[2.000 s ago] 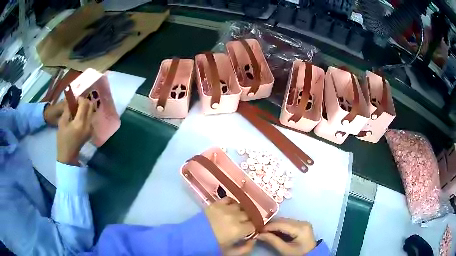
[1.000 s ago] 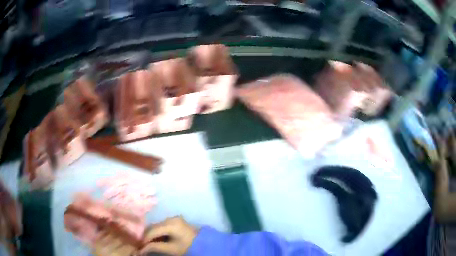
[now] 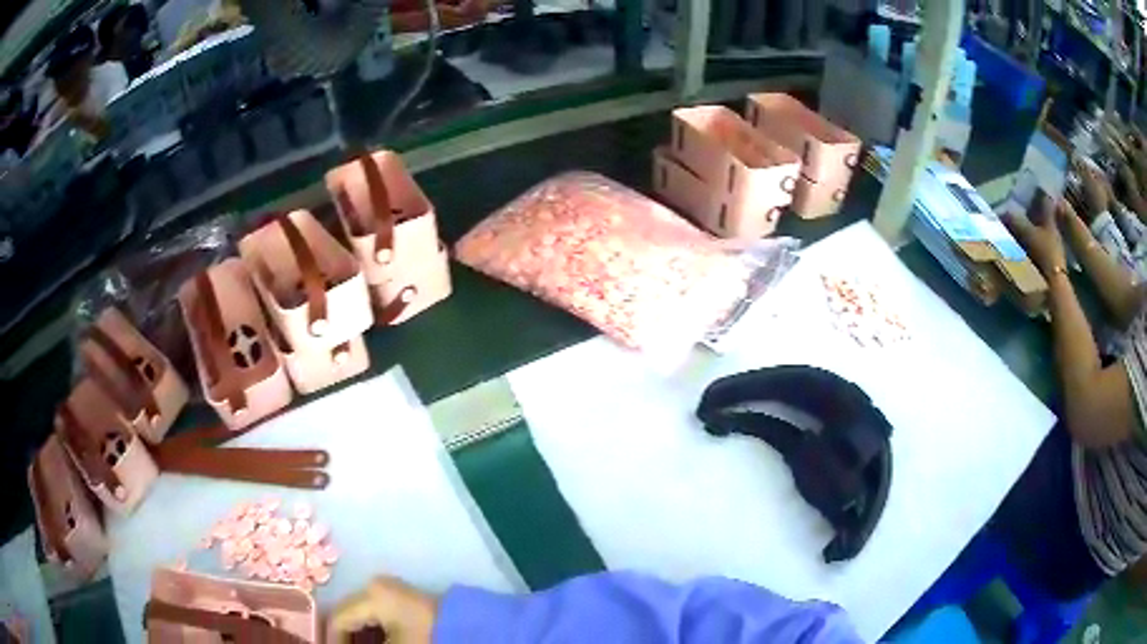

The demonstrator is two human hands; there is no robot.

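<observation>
A pink open-topped box [image 3: 239, 594] lies at the bottom left, cut off by the lower edge. A brown strap [image 3: 208, 616] runs over it. My right hand [image 3: 387, 611] is at the box's right end, partly cut off, its fingers closed on a dark brown piece that looks like the strap's end. My left hand is not in view. A loose pile of pink fasteners [image 3: 274, 541] lies behind the box on a white sheet [image 3: 403, 503]. Two spare straps [image 3: 252, 466] lie behind the pile.
Strapped pink boxes [image 3: 233, 346] stand at back left. A clear bag of fasteners [image 3: 604, 252] lies at centre. Strapless-looking pink boxes [image 3: 730, 170] stand behind. A black curved object [image 3: 818, 440] and pink pieces [image 3: 862, 308] lie on the right sheet. A person's arm [image 3: 1075, 352] is at right.
The view has swung to the right, so the box and my right hand now show at the bottom left. My left hand has left the picture. The right sheet and more boxes have come into view.
</observation>
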